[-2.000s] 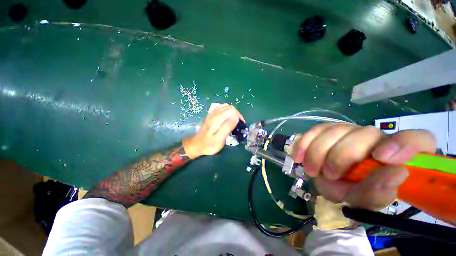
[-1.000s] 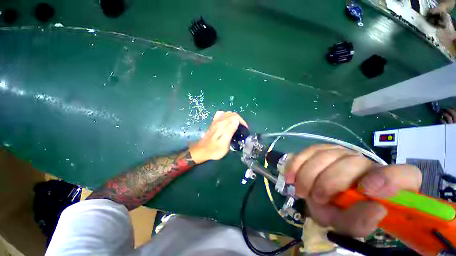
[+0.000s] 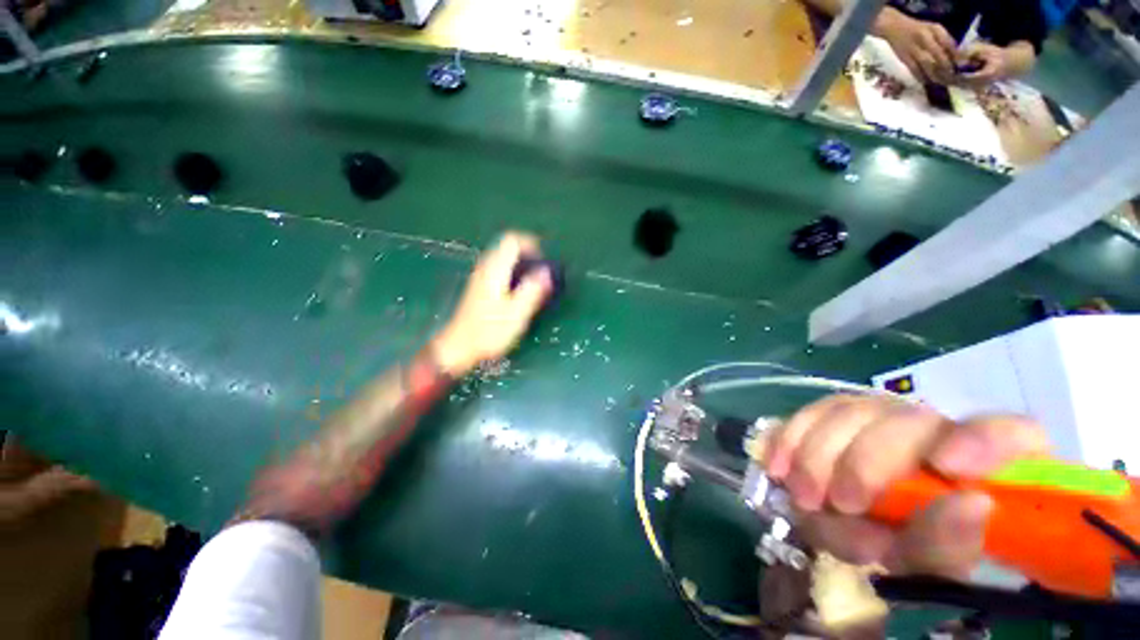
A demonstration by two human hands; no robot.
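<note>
My left hand (image 3: 494,306) is stretched out over the green belt (image 3: 288,400), blurred, and holds a small black plastic part (image 3: 540,275) at its fingertips near the seam line. My right hand (image 3: 894,469) is closed round the orange screwdriver (image 3: 1050,531) with its lime-green lever at the right. The metal and clear screw-feed head (image 3: 681,423) points left over the belt, apart from any part. A beige wrap (image 3: 848,593) is under my right hand. Loose screws (image 3: 581,350) lie scattered near my left wrist.
Black parts (image 3: 370,175) lie in a row beyond the seam, with bluish parts with leads (image 3: 659,110) farther off. A grey post (image 3: 975,244) slants at right above the white feeder box (image 3: 963,378). Another person's hands (image 3: 944,53) are at the far bench.
My left hand has moved away from the screw-feed head and up across the belt with the black part. The screwdriver stays in my right hand. The view now takes in the far bench.
</note>
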